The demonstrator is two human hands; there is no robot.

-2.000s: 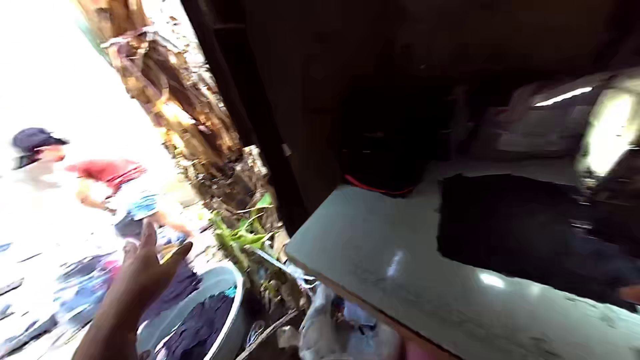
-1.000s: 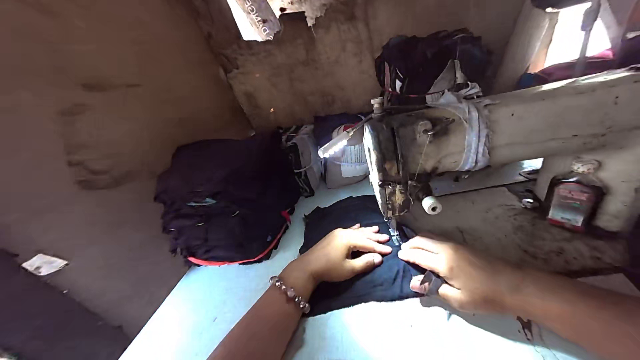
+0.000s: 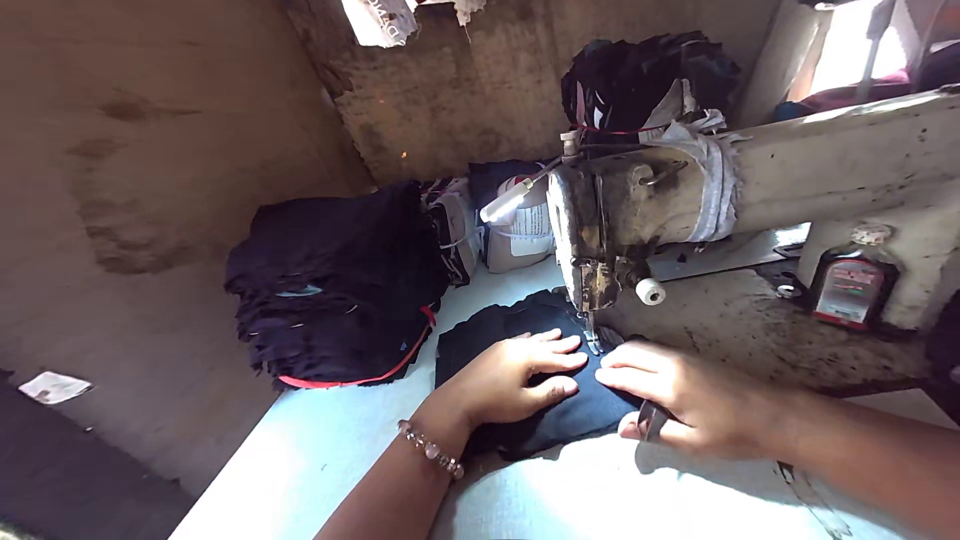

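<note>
A dark fabric piece lies on the pale table under the presser foot of a sewing machine. My left hand, with a bead bracelet at the wrist, rests flat on the cloth, fingers apart, just left of the foot. To the right of the foot, my right hand has its fingertips on the cloth; between its thumb and fingers is a small dark metallic tool, perhaps thread snips, partly hidden by the hand.
A stack of dark cut fabric with a red strip stands at the left. Tied cloth bundles sit behind the machine head, and another dark bundle is above. A labelled bottle stands at the right by the machine's pillar. A wooden wall closes the back.
The view swung from the doorway, a person and a laundry tub to the sewing machine. My left hand, raised outside two seconds ago, is on the cloth. Since one second ago, little differs.
</note>
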